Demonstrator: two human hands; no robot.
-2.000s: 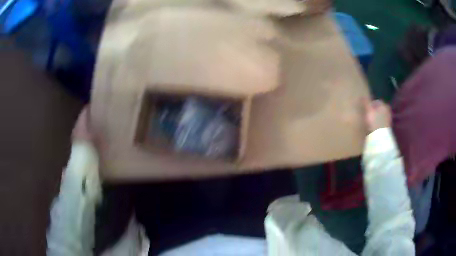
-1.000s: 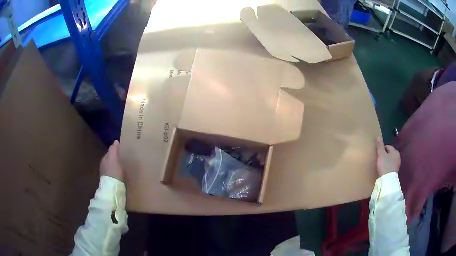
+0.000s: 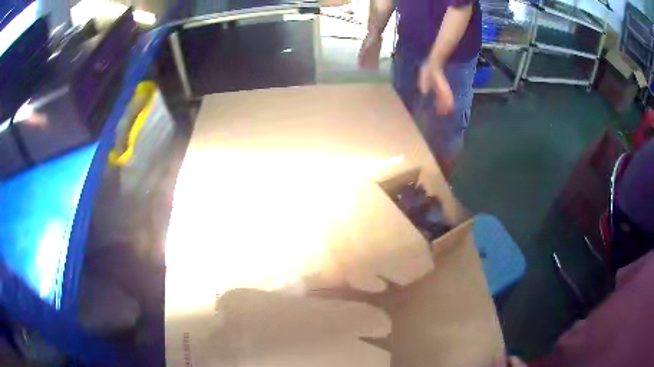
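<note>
A large tan cardboard sheet covers the table, with strong glare across its middle. An open mailer box stands near its right edge, lid folded out to the left; dark items inside are blurred. A second box's open lid lies at the bottom centre; its body is cut off by the frame. A small part of my right hand shows at the sheet's right edge, at the bottom; its fingers cannot be made out. My left hand is out of the picture.
A person in a purple shirt stands at the far end, both hands showing. A blue stool is right of the table. A blue rack and a yellow-rimmed bag are left. Another person's reddish sleeve is lower right.
The view has tilted up towards the far end. My left hand and the near box's body have left the picture; my right hand is now almost cut off. The standing person has come into view.
</note>
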